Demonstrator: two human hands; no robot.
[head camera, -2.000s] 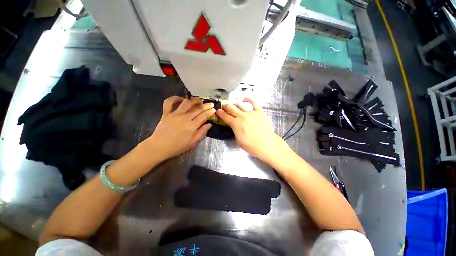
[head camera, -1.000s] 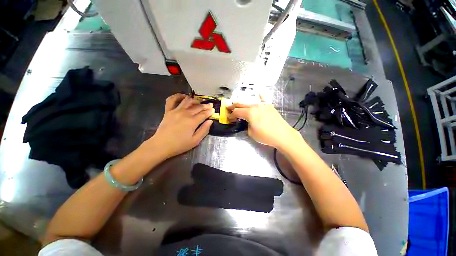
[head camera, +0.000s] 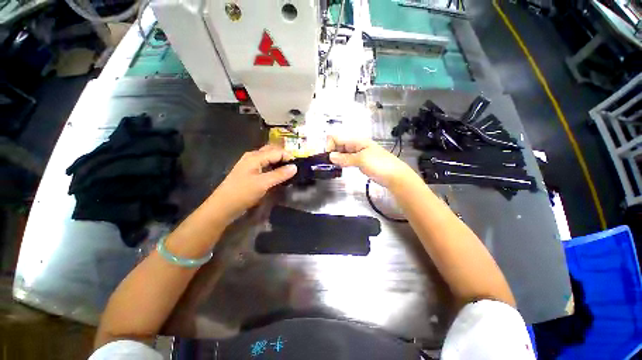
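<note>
A black piece with a short shiny line (head camera: 322, 168) lies just in front of the yellow plate (head camera: 283, 137) under the machine head. My left hand (head camera: 262, 172) holds its left end with thumb and fingers. My right hand (head camera: 360, 159) holds its right end. The fingertips hide both ends, and whether the piece touches the table cannot be told. Two plain black fabric strips (head camera: 317, 234) lie overlapping on the grey table (head camera: 415, 271) nearer to me.
The white machine head (head camera: 260, 84) stands behind my hands. A black fabric heap (head camera: 127, 176) lies at left. Black zippers (head camera: 479, 169) are piled at right, with a thin black cord (head camera: 376, 207) curving near my right wrist. A blue bin (head camera: 609, 281) holds black pieces beside the table.
The view has shifted, showing more of the machine and the bin. My hands have come off the yellow plate towards me, with the black piece between them and its shiny line now visible.
</note>
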